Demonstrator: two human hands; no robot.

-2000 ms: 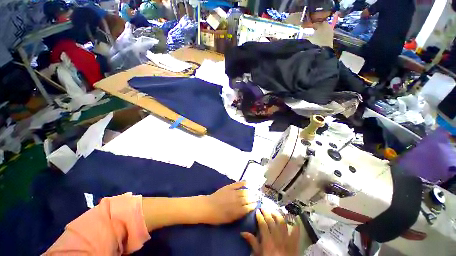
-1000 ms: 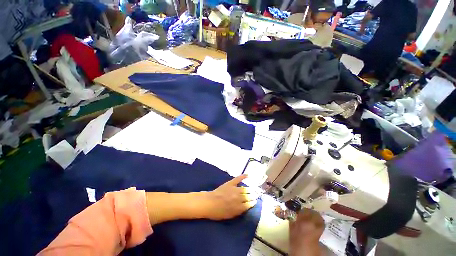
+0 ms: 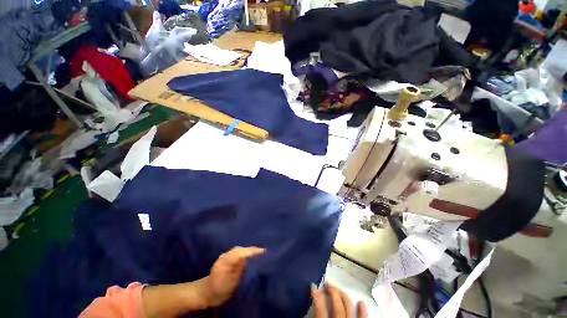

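Observation:
The navy garment (image 3: 205, 205) lies over the table's left part and hangs towards the lap, with a small white sticker (image 3: 144, 222) on it. Its right edge reaches under the needle area of the cream-white sewing machine (image 3: 429, 168). My left hand (image 3: 229, 273) is over the navy cloth, fingers pointing right; it holds nothing that I can see. My right hand (image 3: 337, 303) is at the bottom edge of the picture, partly cut off, beside the cloth's right edge. Its fingers are slightly apart and its palm is hidden.
A loose navy panel (image 3: 252, 99) and a tan wooden strip (image 3: 239, 126) lie beyond the garment. A dark garment pile (image 3: 379, 40) is behind the machine. Printed paper slips (image 3: 413, 254) and black-handled scissors (image 3: 426, 292) are at the lower right. A tan spool (image 3: 406, 102) stands on the machine.
My left hand has moved from the needle area down and left over the cloth. My right hand has moved from below the machine head to the bottom edge. The view has tilted down.

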